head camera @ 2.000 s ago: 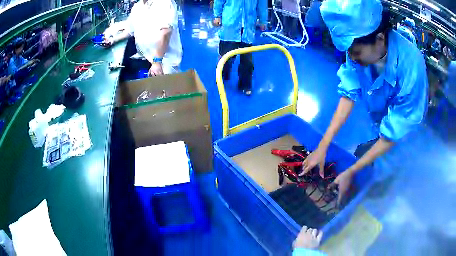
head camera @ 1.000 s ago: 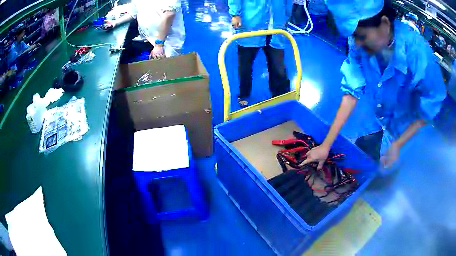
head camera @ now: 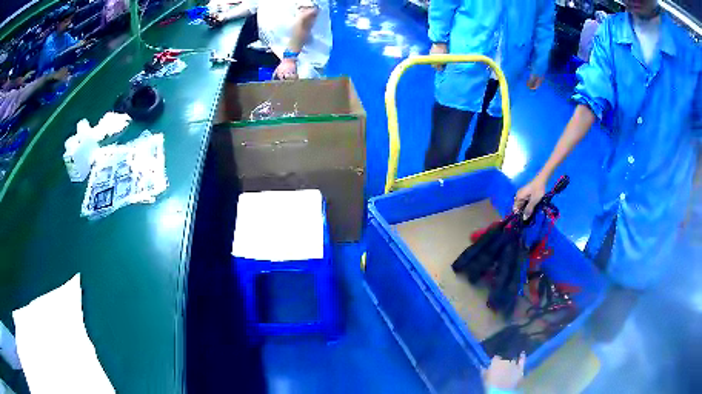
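Observation:
A blue tote (head camera: 412,288) stands on a yellow-handled trolley in front of me. My right hand (head camera: 505,372) is small and partly cut off at the bottom edge, with its fingers over the tote's near rim. My left hand is out of the picture. Inside the tote lie red and black clamps and leads (head camera: 550,296) on a brown base. Another person's hand (head camera: 529,198) holds a bunch of dark testers or leads (head camera: 500,265) above the tote; which they are is too blurred to tell.
The green bench (head camera: 146,269) runs along the left, with a white sheet (head camera: 58,338), a white bottle (head camera: 78,158), lens sheets (head camera: 123,177) and black rolls (head camera: 145,102). Beside it are an open carton (head camera: 308,150) and blue stool (head camera: 289,265). People stand behind the trolley (head camera: 391,115) and at right.
The view has shifted left. The person at right has straightened up and lifted a dark bunch from the tote. My right hand, out of view one second ago, is back at the rim.

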